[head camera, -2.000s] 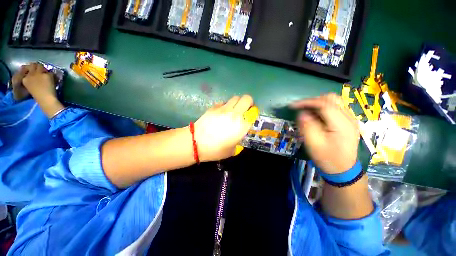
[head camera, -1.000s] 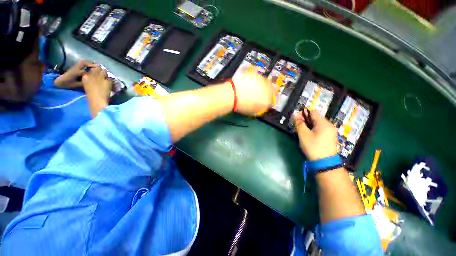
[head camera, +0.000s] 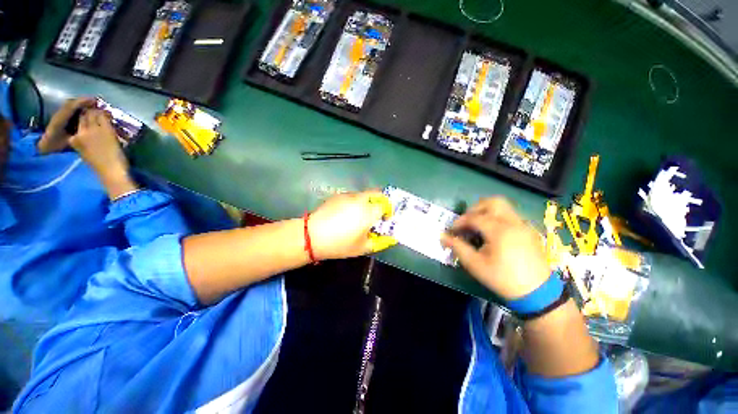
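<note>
My left hand (head camera: 349, 225), with yellow finger cots on thumb and finger, grips the left end of a silver-white phone mid-frame (head camera: 422, 224) above the mat's near edge. No orange strip shows along this phone. My right hand (head camera: 498, 247) is at the phone's right end, fingers curled around a dark tool, seemingly tweezers; its tip is hidden or blurred. Orange flex cables (head camera: 589, 217) lie in a loose pile right of my right hand, partly over a clear plastic bag (head camera: 612, 327).
A black phone tray (head camera: 405, 81) lies across the far side, holding several phones, with another tray (head camera: 194, 69) to its left. Spare tweezers (head camera: 336, 155) lie on the green mat. White scraps (head camera: 676, 202) are heaped at right. A neighbour's hands (head camera: 97, 137) work at left.
Both hands have come back from the tray to the near edge. My left hand now holds a phone without a visible orange strip. A middle tray slot is now empty. The view has shifted.
</note>
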